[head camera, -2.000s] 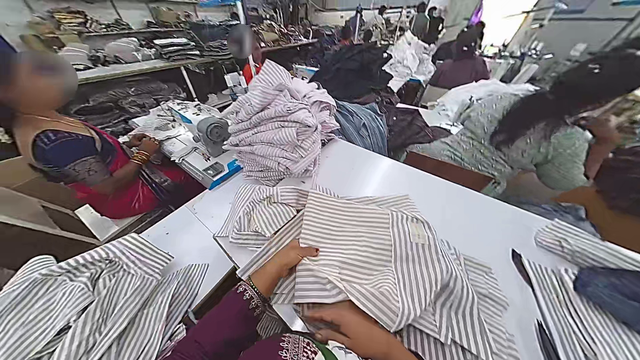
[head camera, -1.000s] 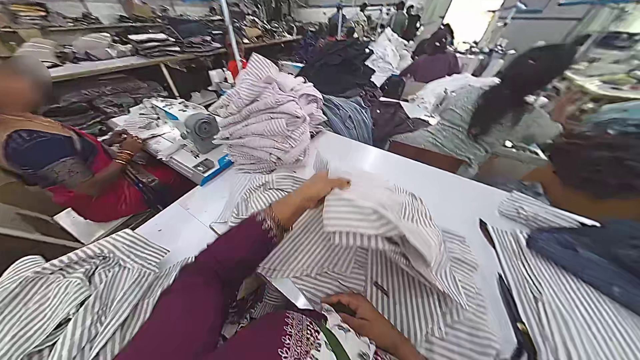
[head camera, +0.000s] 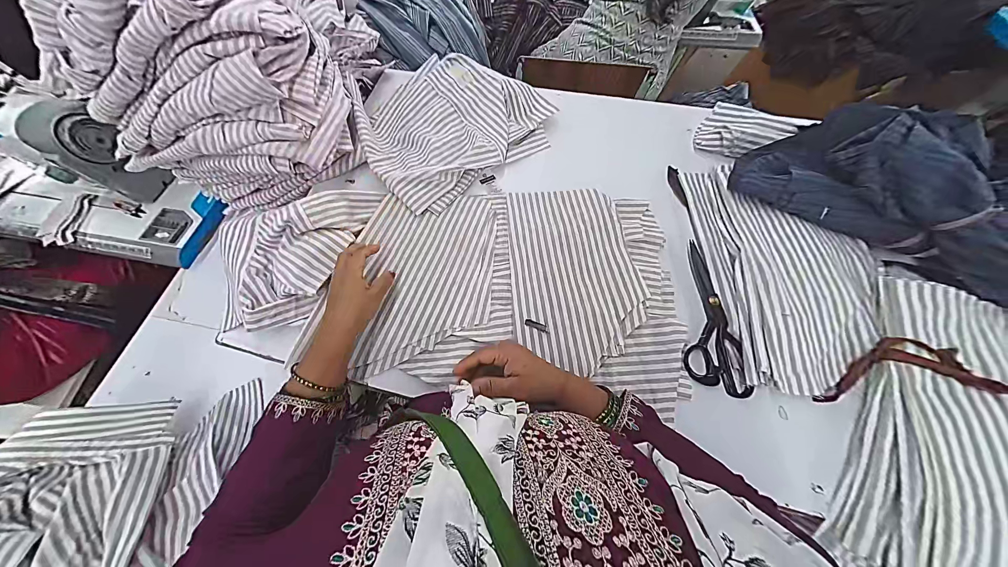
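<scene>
Striped shirt pieces lie flat in layers in front of me. On their left edge rests my left hand, thumb and fingers apart, holding nothing. My right hand is near my body at the lower edge of the pieces, fingers bent; whether it holds the edge of the white floral scarf I cannot tell. A small dark clip-like object lies on the cloth. Just beyond the layers is a crumpled striped piece. Another folded striped garment lies left of my left hand.
Black-handled fabric scissors lie right of the layers, beside a striped fabric stack and dark blue cloth. A tall striped garment pile and a sewing machine stand at the left. More striped pieces lie at lower left.
My left hand has let go of the striped piece it was lifting and moved back toward me. That piece now lies crumpled at the far side. The view has tilted down strongly.
</scene>
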